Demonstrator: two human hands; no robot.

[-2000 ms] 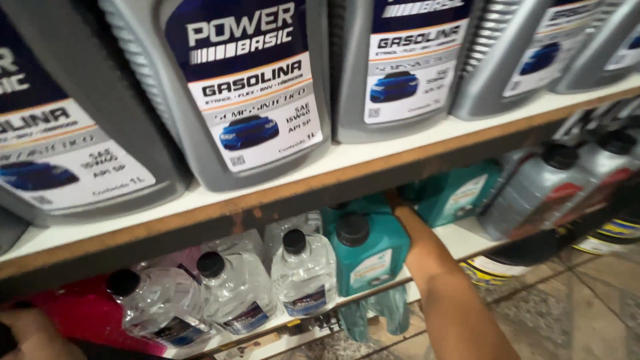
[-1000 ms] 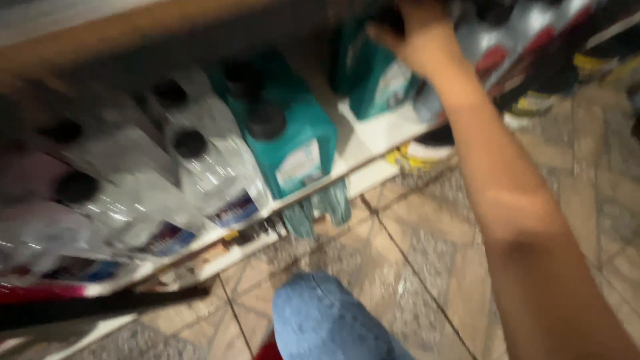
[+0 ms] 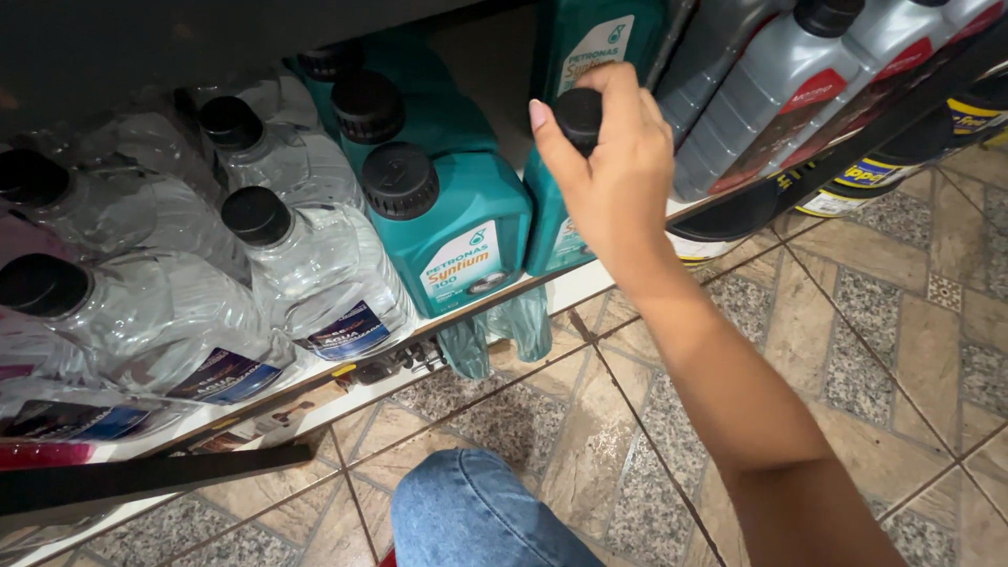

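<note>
My right hand grips the black cap of a teal Petronas Syntium motor oil bottle, thumb on the left and fingers on the far side. The bottle stands upright at the front of the lower shelf, just right of another teal oil bottle with a black cap. Behind my hand is a further teal bottle, partly hidden by it. More teal bottles form a row farther back on the left. My left hand is out of view.
Clear plastic water bottles with black caps fill the shelf's left part. Grey oil bottles stand to the right. The shelf edge has a teal plastic bag hanging below it. Black tubs sit beneath, and my jeans-clad knee is near.
My right hand has come down onto the cap of a teal bottle, which now stands beside the front one. The left hand, seen at the lower left two seconds ago, has left the view.
</note>
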